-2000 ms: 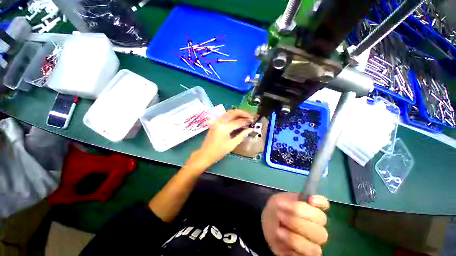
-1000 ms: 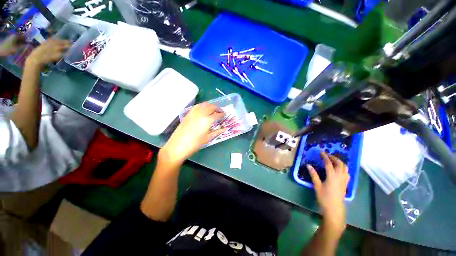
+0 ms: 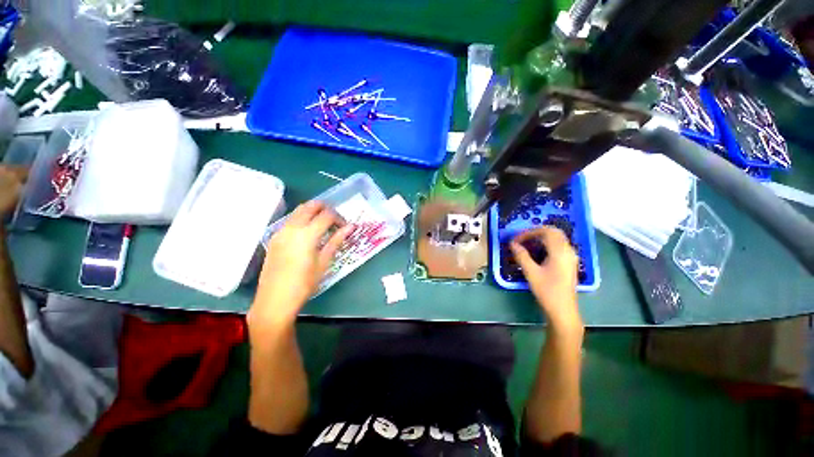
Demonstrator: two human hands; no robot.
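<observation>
My left hand [image 3: 299, 254] is over the clear plastic box [image 3: 390, 207] of pale-and-red sticks [image 3: 364, 239], its fingertips at the sticks; whether it grips one cannot be told. My right hand [image 3: 552, 268] reaches into the small blue tray [image 3: 590, 259] of black rings [image 3: 549, 207], fingers bent down; whether it holds a ring is too small to tell. Between them the silver fixture [image 3: 465, 225] sits on the brownish press base plate [image 3: 437, 259], with the dark punch tip above its right side. No hand is on the grey press lever [image 3: 741, 183].
A large blue tray [image 3: 268, 103] with finished sticks lies behind. A white box [image 3: 223, 228], a lidded tub [image 3: 138, 161] and a phone [image 3: 104, 254] are left. White sheets [image 3: 638, 196] and a clear lid [image 3: 702, 250] are right. Another person's arm [image 3: 13, 303] shows far left.
Since two seconds ago, my right hand has left the lever and moved into the small blue tray. My left hand has moved from the fixture to the stick box. The view has also shifted.
</observation>
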